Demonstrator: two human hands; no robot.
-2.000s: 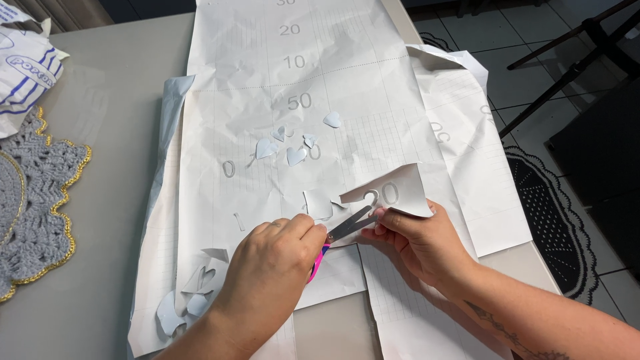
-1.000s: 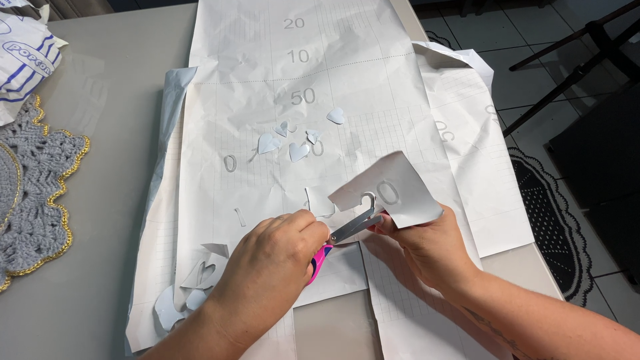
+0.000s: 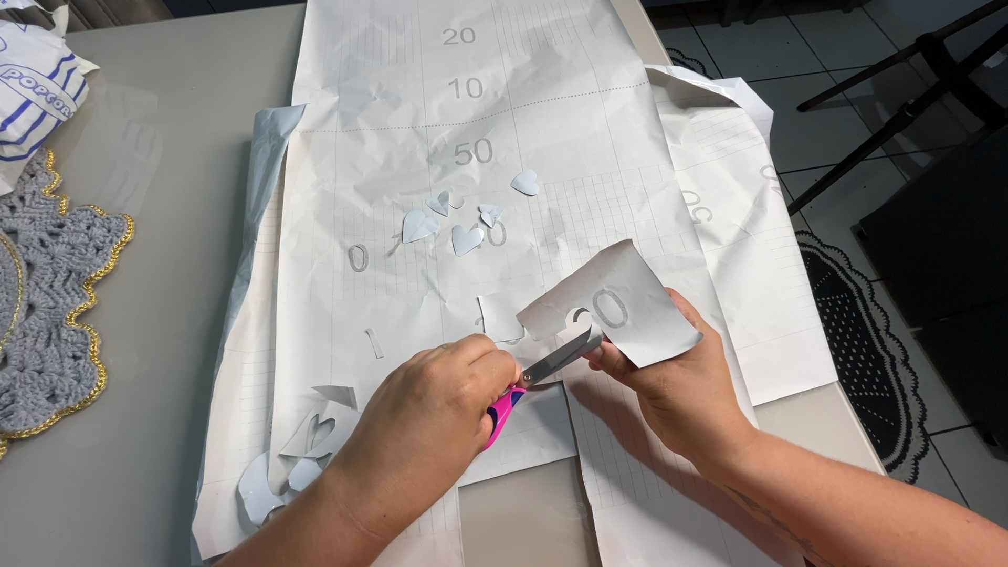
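Observation:
My left hand [image 3: 441, 413] grips pink-and-blue handled scissors [image 3: 561, 354], with the blades at a curved cut in a paper piece [image 3: 630, 295]. That piece bears a printed digit and is pinched in my right hand [image 3: 677, 378], whose fingers are partly hidden behind it. Beneath both hands lie large printed paper sheets [image 3: 378, 173]. Several small paper hearts, one of them a plain heart [image 3: 467, 240], rest on the sheets beyond my hands. Paper scraps [image 3: 260, 488], one with a heart-shaped opening, lie beside my left forearm.
A grey crocheted mat [image 3: 55, 315] with a gold edge and a striped popcorn bag [image 3: 35, 94] are on the grey table [image 3: 173, 197] at the left. Past the table's right edge, a dark oval rug [image 3: 866, 362] and dark metal legs [image 3: 874, 142] stand over the tiled floor.
The paper piece in my right hand has turned and lifted, so its printed face shows more. My left hand stays on the scissors in nearly the same place.

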